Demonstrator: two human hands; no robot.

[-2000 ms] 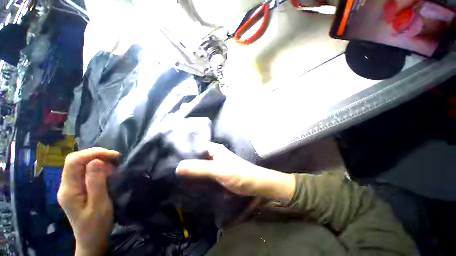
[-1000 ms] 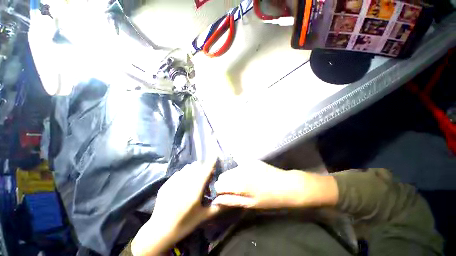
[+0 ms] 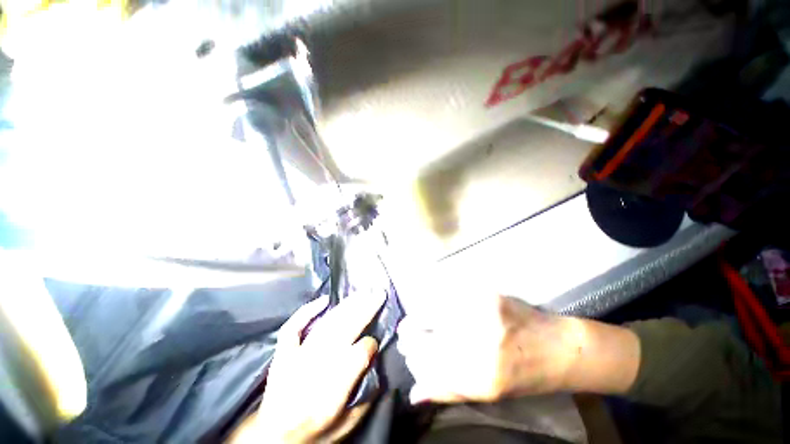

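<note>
The dark garment (image 3: 173, 347) looks shiny and pale blue-grey under the lamp and spreads left of and in front of the needle area. The presser foot and needle area (image 3: 351, 217) is a small metal cluster, blurred by glare, with a cloth strip running from it toward me. My left hand (image 3: 325, 368) lies on the cloth just in front of the foot, fingers bent over the strip. My right hand (image 3: 472, 351) is beside it on the right, fingers closed on the cloth edge; its fingertips are washed out by the light.
The off-white machine head (image 3: 433, 78) with red lettering spans the top. A smartphone (image 3: 676, 160) stands on a black round base (image 3: 635, 212) at the right. A white cable (image 3: 576, 128) reaches toward the phone. The ruler edge (image 3: 624, 279) runs along the table front. A red-orange frame (image 3: 754, 312) is far right.
The view has moved closer to the machine head, whose lettering now shows. My left hand has moved up the cloth toward the foot. The red scissors no longer show, and the phone picture has darkened.
</note>
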